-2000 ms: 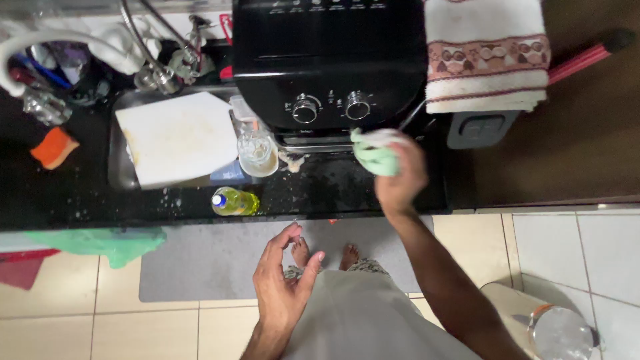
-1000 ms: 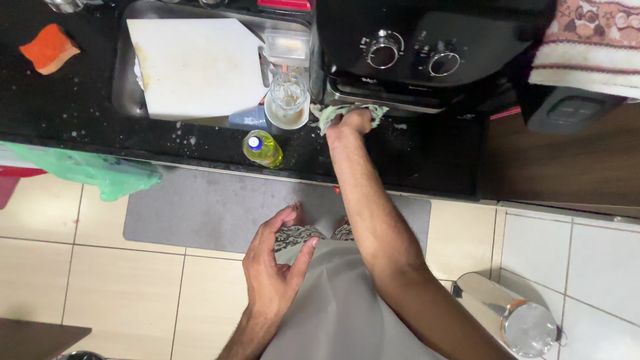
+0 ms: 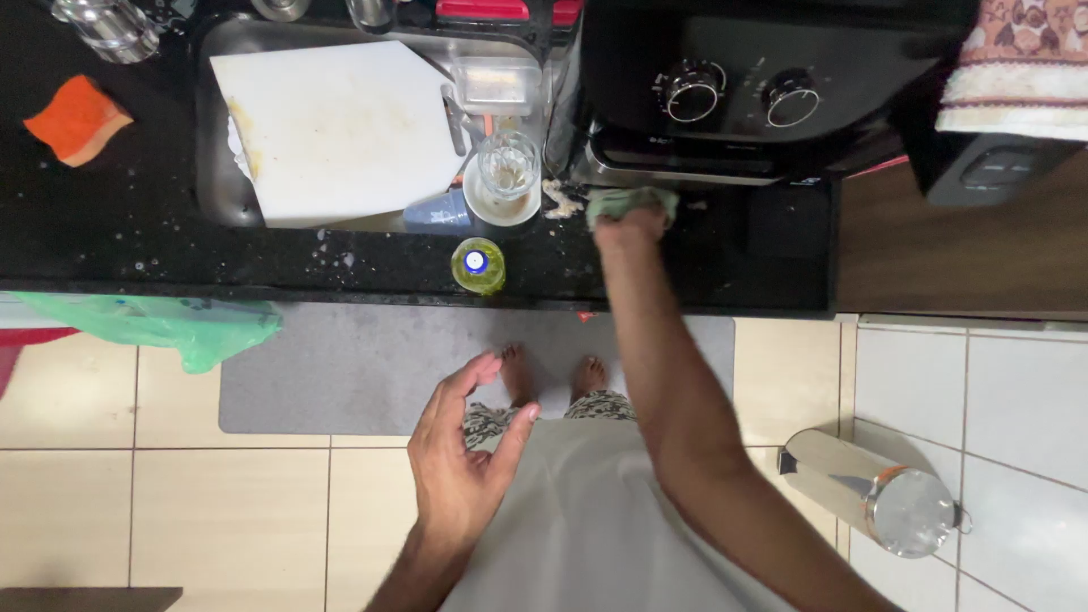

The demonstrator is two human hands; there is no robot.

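My right hand [image 3: 631, 224] presses a light green cloth [image 3: 605, 202] on the black stone countertop [image 3: 731, 263], just in front of a black countertop oven or air fryer [image 3: 739, 93] with two knobs. Its fingers are partly hidden by the hand and cloth. Beside the cloth, to its left, lies a small heap of pale food scraps [image 3: 562, 200]. My left hand [image 3: 467, 446] hangs in the air before my body, fingers apart and holding nothing. A bottle of yellow-green liquid with a blue and white cap [image 3: 478, 265] stands near the counter's front edge.
The steel sink [image 3: 229, 200] holds a white cutting board [image 3: 340, 136], a clear container [image 3: 497, 85], a blue cup [image 3: 438, 212] and a glass [image 3: 508, 161] on a white bowl [image 3: 501, 212]. An orange sponge [image 3: 76, 121] lies left. A steel bin [image 3: 875, 493] stands on the floor.
The right hand with the cloth was raised near the oven's right side two seconds ago; it came down and left onto the counter. The left hand still hangs free. The view has shifted.
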